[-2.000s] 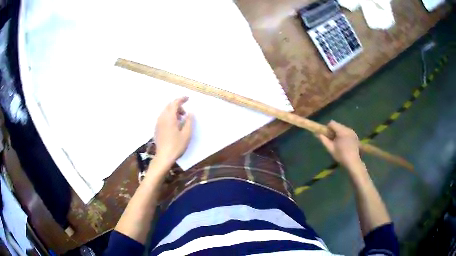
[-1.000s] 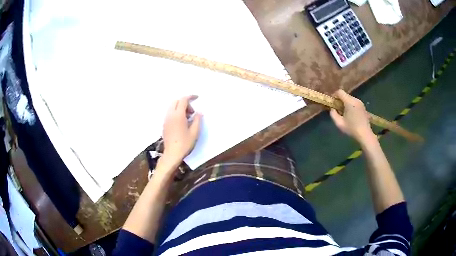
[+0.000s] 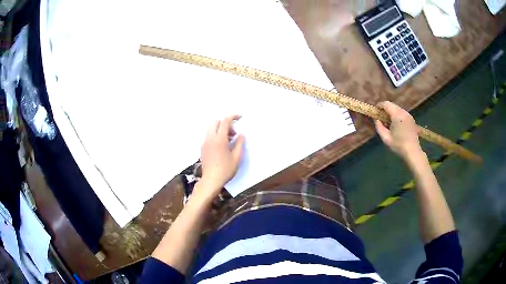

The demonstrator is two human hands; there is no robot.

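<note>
A large white sheet (image 3: pixel 166 116) lies on the brown table, with short printed marks along its right edge near the wooden ruler. The long wooden ruler (image 3: pixel 261 76) lies slantwise over the sheet and sticks out past the table edge over the floor. My right hand (image 3: pixel 400 128) grips the ruler near the table's edge. My left hand (image 3: pixel 221 154) rests on the lower part of the sheet, fingers slightly curled and apart, holding nothing. White cloth and paper cannot be told apart clearly in the glare.
A calculator (image 3: pixel 395 49) lies on the table (image 3: pixel 327 33) at the upper right, beside white scraps (image 3: pixel 442 16). Black fabric (image 3: pixel 61 172) and a shiny clear plastic bag (image 3: pixel 25 83) lie at the left. Striped tape (image 3: pixel 383 205) marks the green floor.
The ruler's right part and my right hand moved upward relative to the sheet, uncovering edge marks. The whole view shifted, so the table items appear farther right. My left hand stays on the sheet.
</note>
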